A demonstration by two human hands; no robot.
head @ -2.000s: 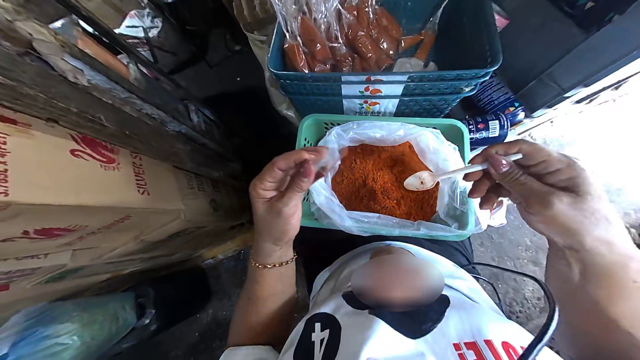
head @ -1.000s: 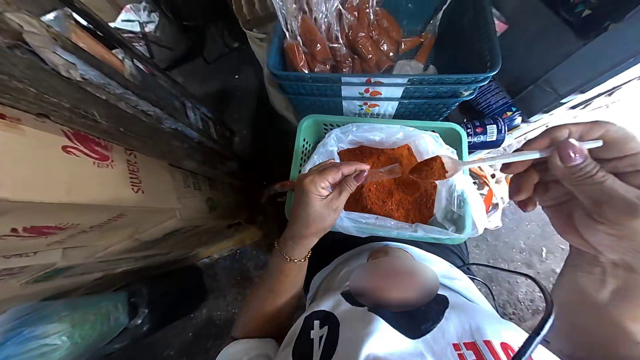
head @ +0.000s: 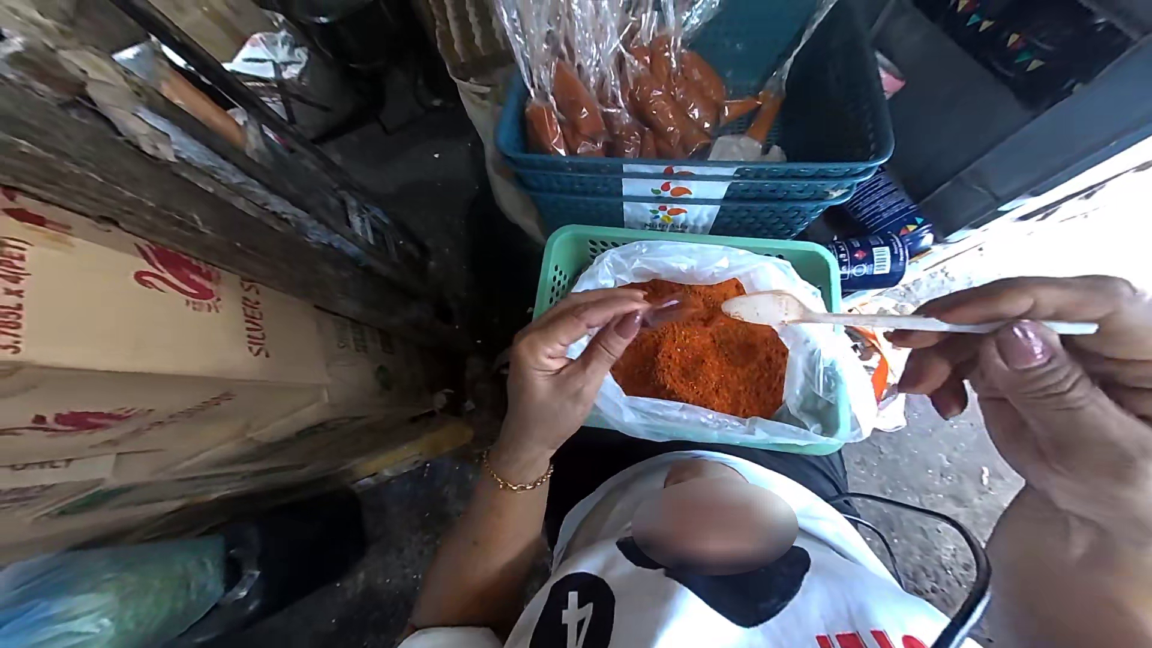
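My right hand (head: pixel 1053 369) grips the handle of a white plastic spoon (head: pixel 774 308), its bowl facing up over the powder with only a light residue on it. Between the thumb and fingers of my left hand (head: pixel 576 351) is a small clear plastic sachet (head: pixel 664 312), just left of the spoon's tip; how much it contains I cannot tell. Below both hands, coarse orange-red powder (head: pixel 720 360) fills a translucent plastic bag (head: pixel 621 409), which lines a light green plastic basket (head: pixel 558 243).
Stacked teal baskets (head: pixel 792 168) stand behind, the top one holding several clear bags of orange powder (head: pixel 666 99). Dark blue cans (head: pixel 873 259) lie to their right. Cardboard boxes (head: pixel 180 360) line the left side, with a filled green plastic bag (head: pixel 117 589) below. A black cable (head: pixel 945 517) curves at lower right.
One second ago the spoon held a heap of orange powder; now its bowl is nearly bare. Two seconds ago it was also nearly bare. Both hands remain near the bag.
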